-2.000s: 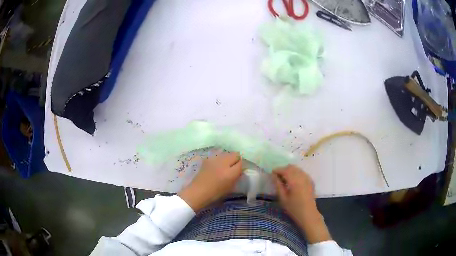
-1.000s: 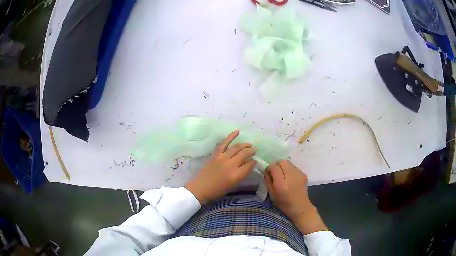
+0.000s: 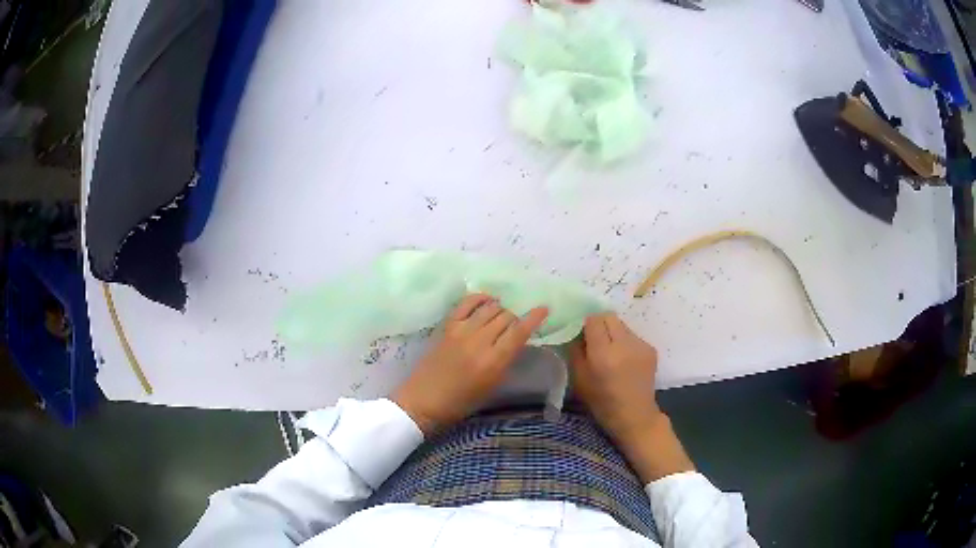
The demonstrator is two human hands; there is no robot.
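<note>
Pale green cut pieces [image 3: 353, 305] lie spread in a flat, overlapping row near the table's front edge. My left hand [image 3: 471, 359] rests on their near edge with its fingers bent. My right hand [image 3: 615, 369] pinches the right part of the green fabric between thumb and fingers. A thin whitish piece [image 3: 557, 380] hangs between my hands at the table edge. A loose heap of pale green pieces [image 3: 589, 91] lies farther back on the white table.
A dark iron with a wooden handle [image 3: 856, 155] lies at the right. A curved tan strip [image 3: 738, 233] is right of my hands. A dark grey padded form with a blue side [image 3: 150, 139] lies at the left. Red scissor handles [image 3: 562, 2] are cut off at the top.
My left hand's fingers have drawn in from lying extended on the fabric. My right hand has moved slightly up onto the right end of the green pieces. The view has shifted slightly.
</note>
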